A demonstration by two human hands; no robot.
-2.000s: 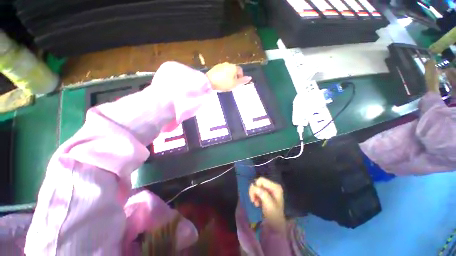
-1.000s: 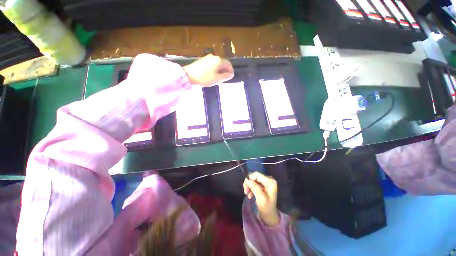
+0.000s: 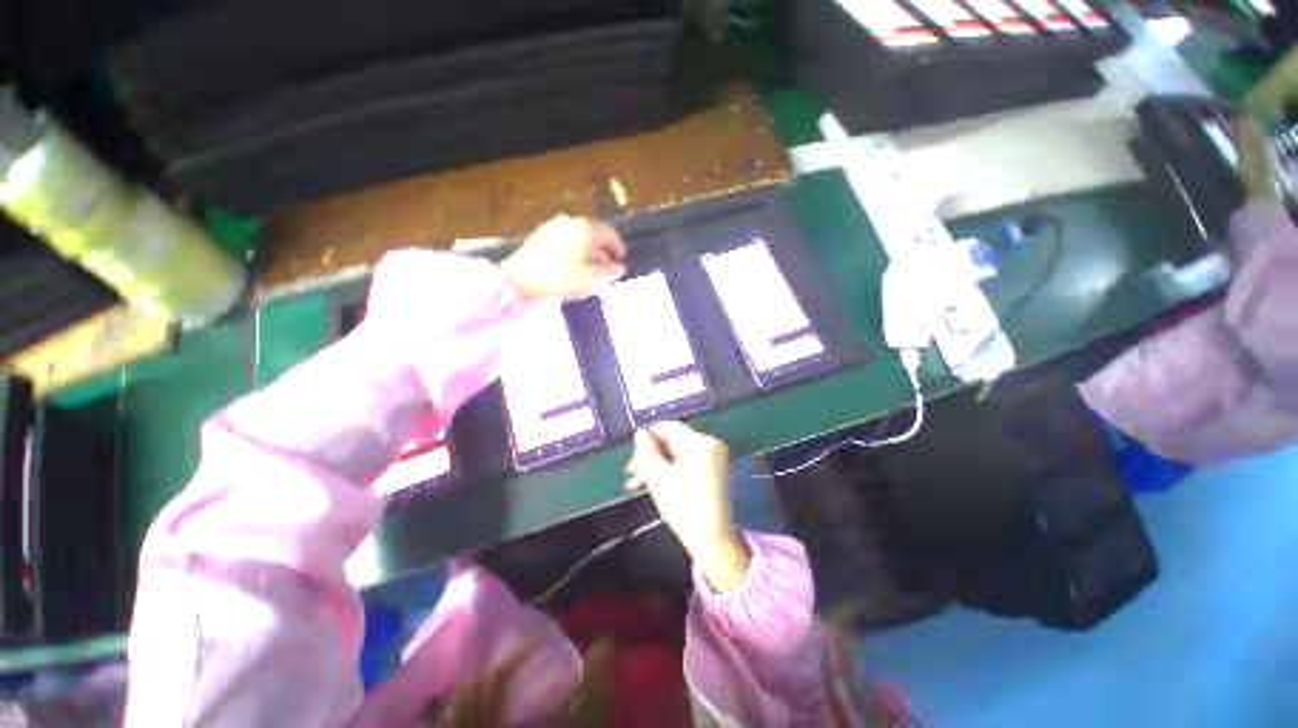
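Several lit phones lie side by side in a black tray (image 3: pixel 491 484). Three show well: the right phone (image 3: pixel 762 306), the middle phone (image 3: pixel 652 341) and the left-hand one (image 3: pixel 552 391). A fourth (image 3: pixel 420 467) is mostly under my left sleeve. My left hand (image 3: pixel 567 259) is curled at the upper ends of the left and middle phones; its fingertips are turned away, so what it holds cannot be seen. My right hand (image 3: pixel 686 477) is pinched at the middle phone's lower edge, around a thin rod that hardly shows now.
A white power strip (image 3: pixel 965 320) stands right of the tray, its white cord along the bench's near edge. A wooden board (image 3: pixel 498 199) and stacked black trays (image 3: pixel 413 93) are behind. A wrapped post (image 3: pixel 121 221) is at left. Another person's sleeve (image 3: pixel 1174 377) is at right.
My right hand has moved up from below the bench edge to the middle phone's lower end. The rod, clear a second ago, hardly shows. My left hand has shifted left from the right phone's upper end.
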